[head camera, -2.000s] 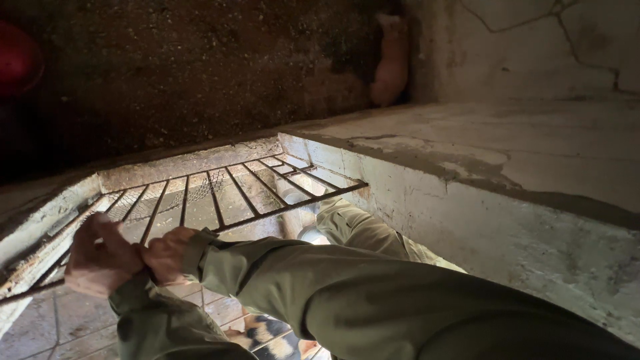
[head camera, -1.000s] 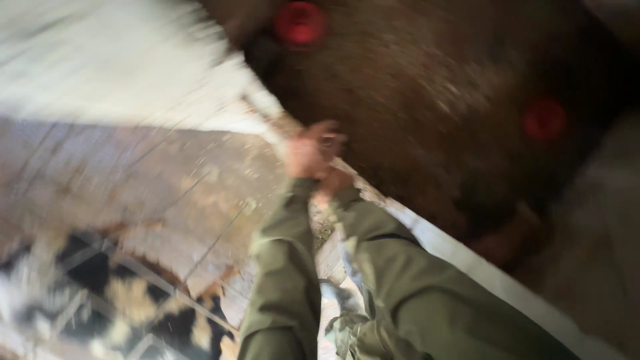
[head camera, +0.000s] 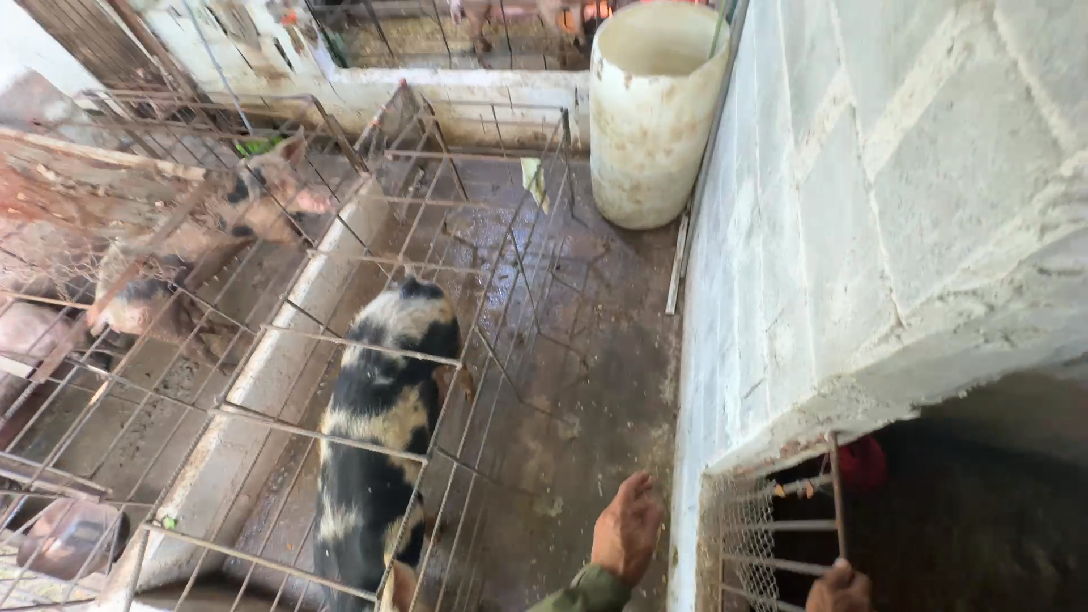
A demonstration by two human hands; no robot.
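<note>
My left hand [head camera: 629, 529], in a green sleeve, hangs over the concrete aisle between a rebar pen and the block wall. Its fingers are partly curled, and no object shows in it. At the lower right, my right hand [head camera: 839, 586] grips the end bar of a metal-bar gate [head camera: 840, 501] backed with wire mesh [head camera: 748, 535]. That gate stands at the opening of a dark room. A black and cream pig [head camera: 374, 425] stands inside the rebar pen [head camera: 340, 438], left of my left hand.
A white plastic barrel [head camera: 654, 127] stands against the block wall [head camera: 807, 212], beside a thin strip [head camera: 677, 263] on the wet floor [head camera: 586, 357]. More pigs, one spotted [head camera: 263, 195], are in pens at the left. A red object [head camera: 863, 463] lies in the dark room.
The view has swung widely from the dark room to the pens and aisle. My hands, close together on the bars two seconds ago, are now apart, the left one off the gate.
</note>
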